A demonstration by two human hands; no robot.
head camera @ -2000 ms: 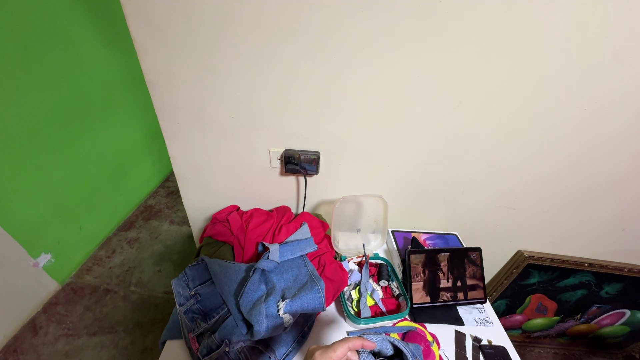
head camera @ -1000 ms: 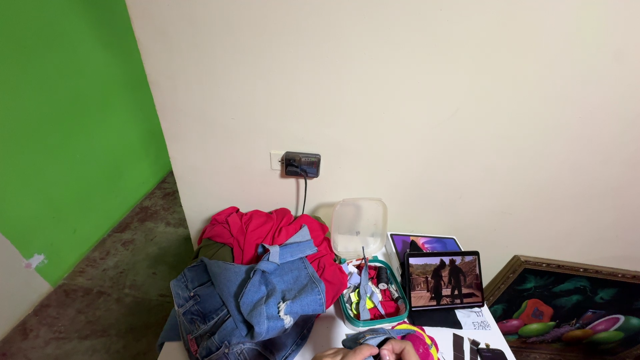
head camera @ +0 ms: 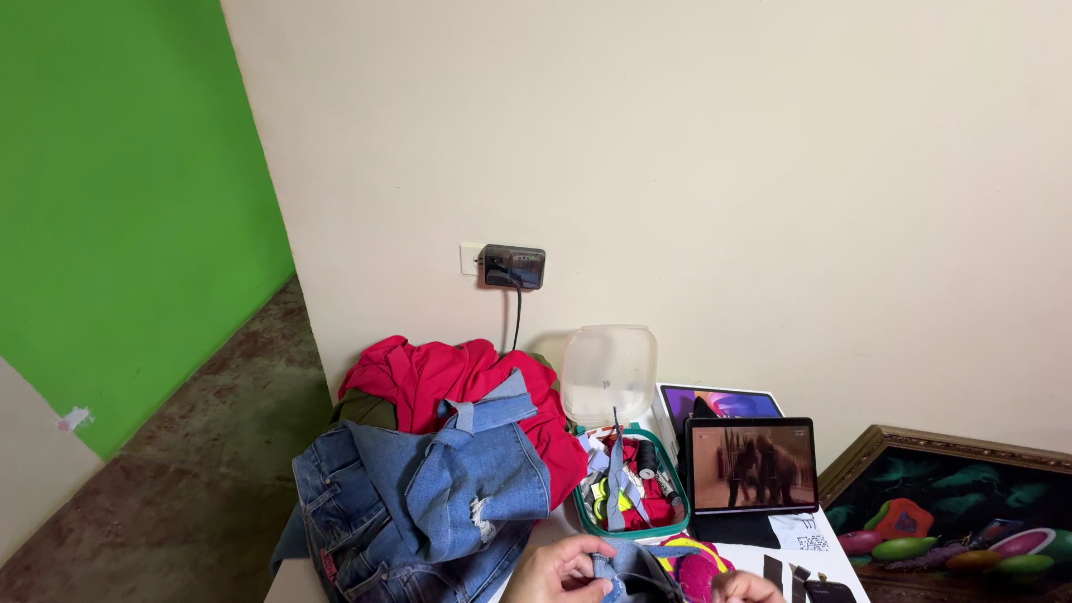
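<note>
My left hand (head camera: 563, 571) pinches the edge of a piece of blue denim (head camera: 624, 565) at the bottom of the view. To its right, my right hand (head camera: 745, 589) has its fingers bent together, partly cut off by the frame's edge; whether it holds a thread or needle is too small to tell. A pink and yellow fabric item (head camera: 697, 574) lies behind and between the hands. Beyond them stands a green-rimmed plastic container (head camera: 632, 532) with fabric scraps, a black thread spool (head camera: 646, 459) and other sewing bits.
Blue jeans (head camera: 444, 486) and red cloth (head camera: 452, 377) are heaped at the left of the white table. A clear lid (head camera: 610, 373) leans on the wall. A tablet (head camera: 752, 465) stands at the right, near a framed painting (head camera: 955, 519). A charger (head camera: 514, 266) is plugged into the wall.
My two hands were close together at the denim one second ago; my right hand is now apart from it, to the right.
</note>
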